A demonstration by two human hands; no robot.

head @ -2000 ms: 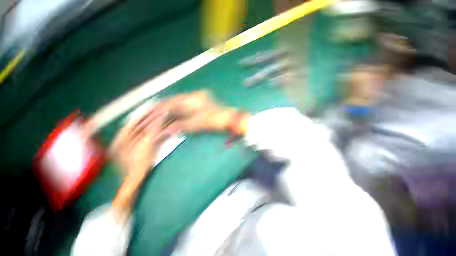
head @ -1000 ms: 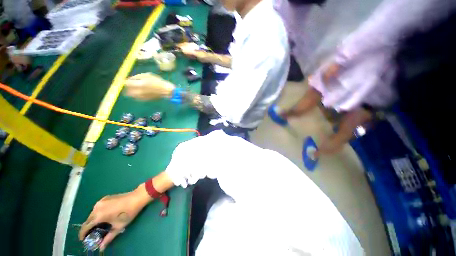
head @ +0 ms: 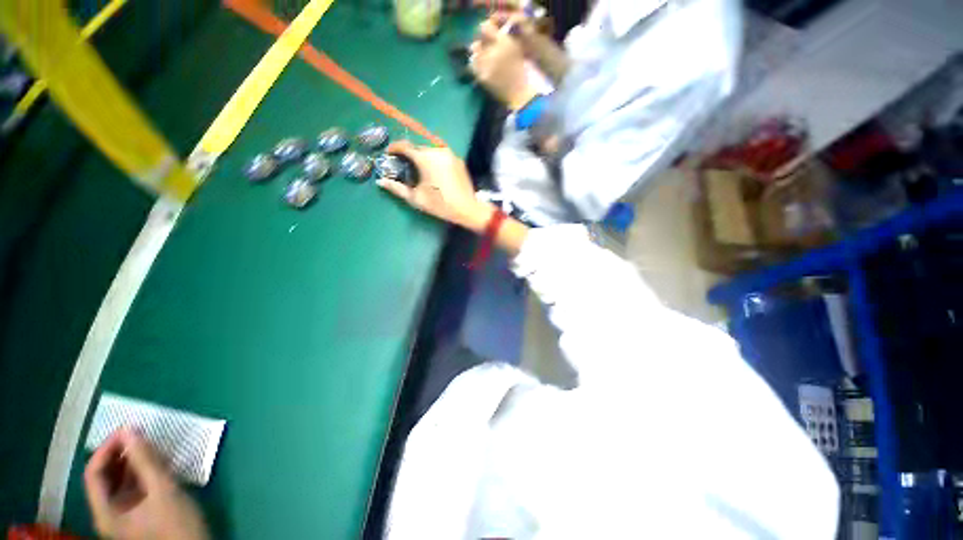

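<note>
My right hand (head: 438, 188), with a red wristband, is stretched out over the green mat, its fingers around a round circuit board assembly (head: 393, 169) at the right side of a group. Several other round assemblies (head: 316, 166) lie loosely together just left of it. A white label sheet (head: 174, 430) with rows of tiny dark marks lies flat at the lower left. My left hand (head: 143, 490) is at the sheet's near left part, fingers curled, thumb and finger close together. It is blurred, and whether it holds something cannot be told.
An orange cable (head: 354, 84) crosses the mat behind the assemblies. A yellow post (head: 95, 100) and a pale and yellow edge strip (head: 127, 269) run along the left. Another person's hands (head: 507, 63) with a blue wristband work at the top. A red edge shows at the bottom left corner.
My right hand has moved from the near part of the mat, where it held a dark round assembly, up to the group by the orange cable. My left hand and the label sheet have come into view.
</note>
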